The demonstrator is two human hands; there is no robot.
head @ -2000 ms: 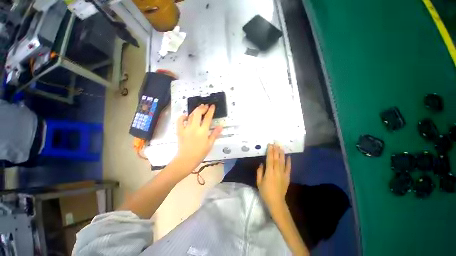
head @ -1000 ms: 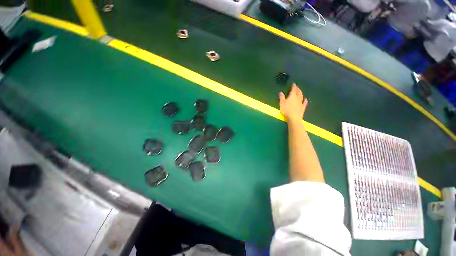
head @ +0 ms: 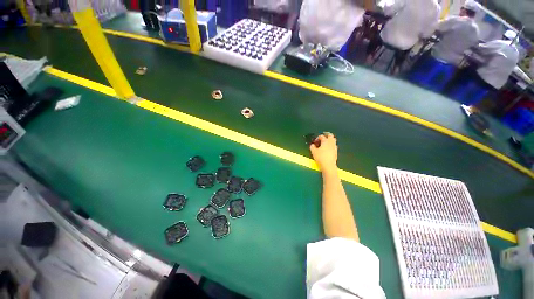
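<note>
My right hand (head: 325, 151) is over the dark green lane, its fingers curled on a small black housing (head: 311, 139). The fingers partly cover the housing, and whether it is lifted cannot be told. Several black rounded-square housings with shiny rims (head: 220, 197) lie loose on the near green surface, left of my right arm. My left hand is not in view.
A white sheet with rows of tiny marks (head: 439, 233) lies right of my arm. Small metallic parts (head: 247, 113) sit on the dark lane. A slotted white tray (head: 249, 44), yellow post (head: 104, 52) and seated people are beyond. A black block (head: 39, 233) is lower left.
The view has swung from the white machine base to the green line. My right hand has moved from the base's edge to the housing on the far lane and closed on it. My left hand has left view.
</note>
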